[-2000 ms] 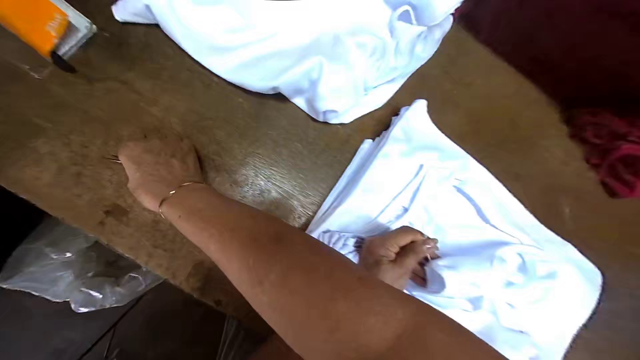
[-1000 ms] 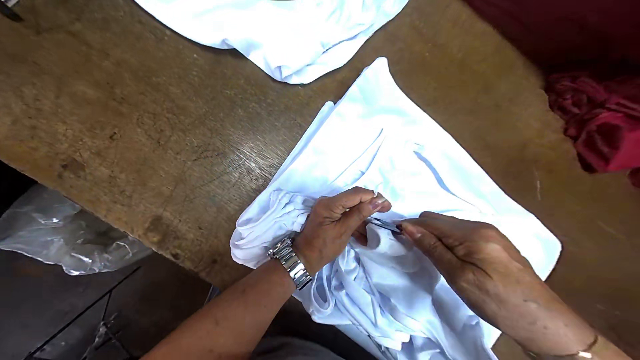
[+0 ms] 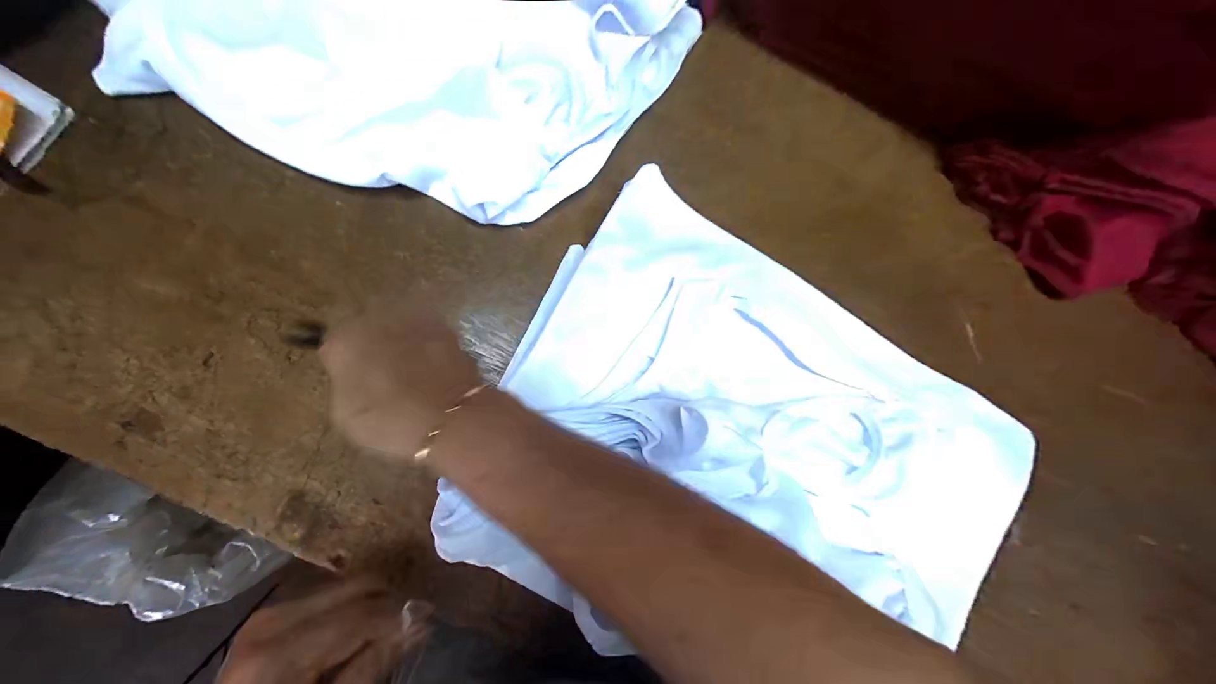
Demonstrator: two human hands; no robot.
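White folded garments [image 3: 817, 380] lie stacked on the wooden table, their lower part bunched. My right hand [image 3: 394, 370], with a thin bracelet at the wrist, reaches across the stack to the bare wood on its left. It is blurred, and the dark end of a small tool [image 3: 306, 334] sticks out beyond it; the rest of the tool is hidden. My left hand [image 3: 323, 632] is low in the view, by the table's front edge, away from the garments. Motion blurs it, and a small pale bit shows at its fingertips; its grip is unclear.
A heap of white cloth [image 3: 399, 85] lies at the back of the table [image 3: 171, 285]. Dark red fabric [image 3: 1092, 228] is at the right. A white and orange item [image 3: 33, 119] sits at the far left. Below the front edge is a clear plastic bag [image 3: 142, 551].
Both hands were together at the garment with a small dark tool one second ago. My right hand has since moved left over the wood, and my left hand has moved down off the cloth.
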